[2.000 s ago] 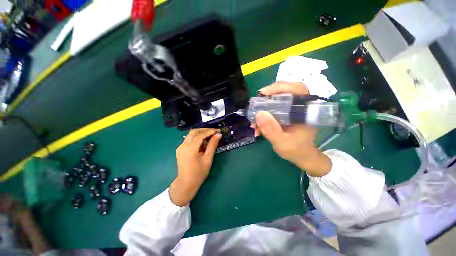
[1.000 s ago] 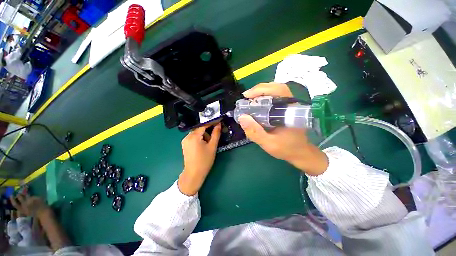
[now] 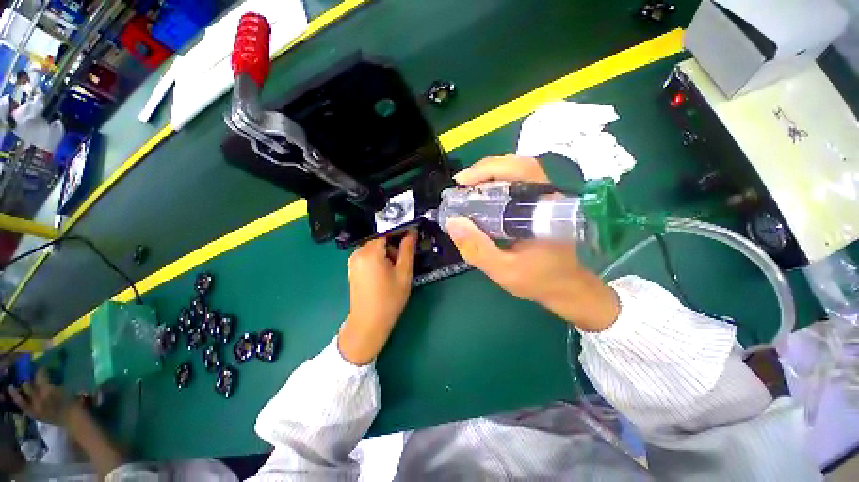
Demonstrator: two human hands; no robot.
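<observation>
My right hand (image 3: 527, 264) grips a clear-grey dispensing syringe (image 3: 513, 215) with a green rear end. Its narrow tip points left at the front of the black fixture (image 3: 330, 122), beside the white patch (image 3: 395, 213). My left hand (image 3: 377, 282) has its fingertips at the fixture's front edge. What they touch is hidden; I cannot tell if they hold a unit. The silver toggle clamp (image 3: 283, 141) with its red handle (image 3: 251, 47) stands over the fixture. A clear hose (image 3: 753, 247) loops from the green end.
Loose black units (image 3: 212, 325) lie left beside a green box (image 3: 125, 341). Another unit (image 3: 441, 91) is behind the fixture. Crumpled white paper (image 3: 579, 135), a black controller (image 3: 725, 160) and an open carton (image 3: 763, 42) are right. Another person's hand (image 3: 42, 397) shows lower left.
Since the first frame, the view has shifted and the syringe sits further left, with its tip closer to the white patch. Over the last second both my hands have barely moved.
</observation>
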